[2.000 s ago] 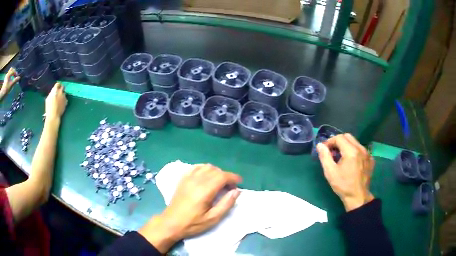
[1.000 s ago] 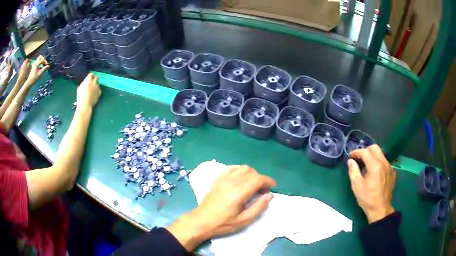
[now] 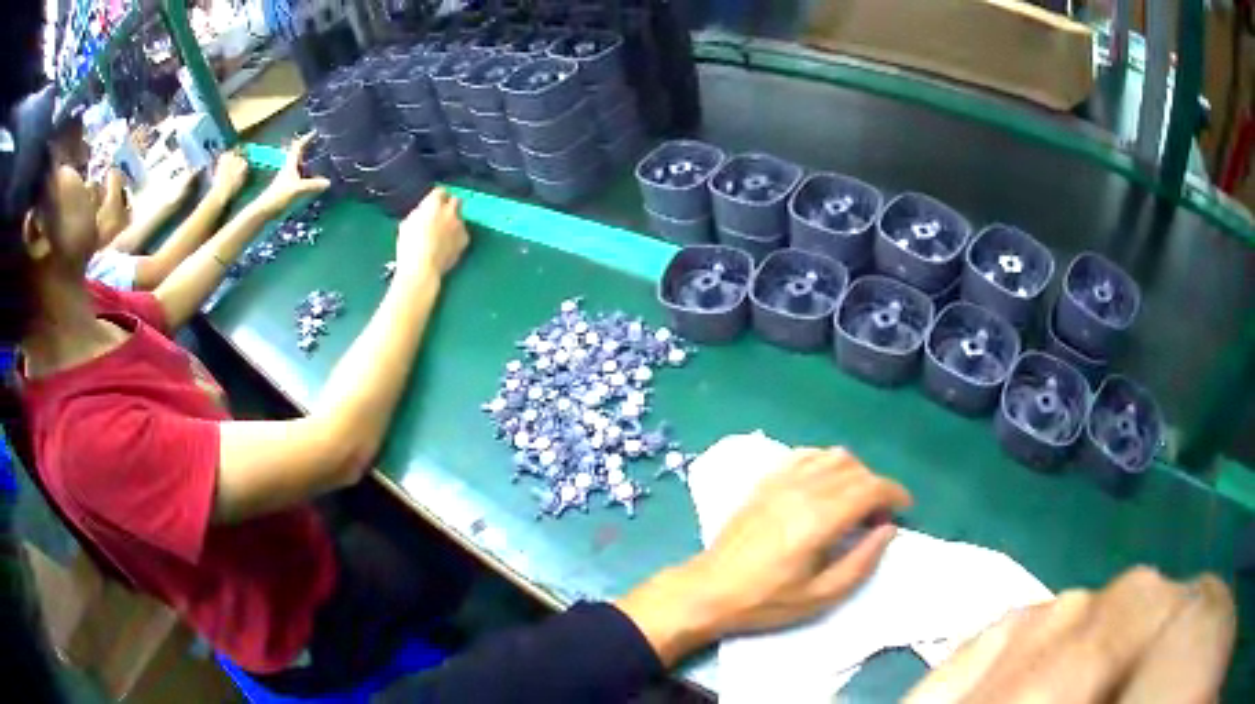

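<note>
My left hand (image 3: 791, 543) lies over the white cloth (image 3: 950, 585), thumb and fingers curled close together. A small greyish patch shows between them, but I cannot tell whether it is a part. My right hand (image 3: 1101, 640) is blurred at the bottom right, over the cloth's right part and cut off by the lower edge; its fingertips are hidden. The insert heap (image 3: 585, 406) of grey three-armed pieces with pale centres lies left of the cloth. Dark grey housings stand in two rows behind, with the front row's end housing (image 3: 1124, 426) at the right.
A neighbouring person in a red shirt (image 3: 145, 454) sits at the left, one forearm (image 3: 372, 371) reaching across the green bench. Housing stacks (image 3: 544, 124) stand behind that arm. Small insert piles (image 3: 317, 316) lie by the neighbour. A green metal frame (image 3: 936, 124) runs behind the rows.
The view has swung left, so the bench things appear further right. My right hand has left the front row's end housing and come down nearer to me. My left hand stays over the cloth.
</note>
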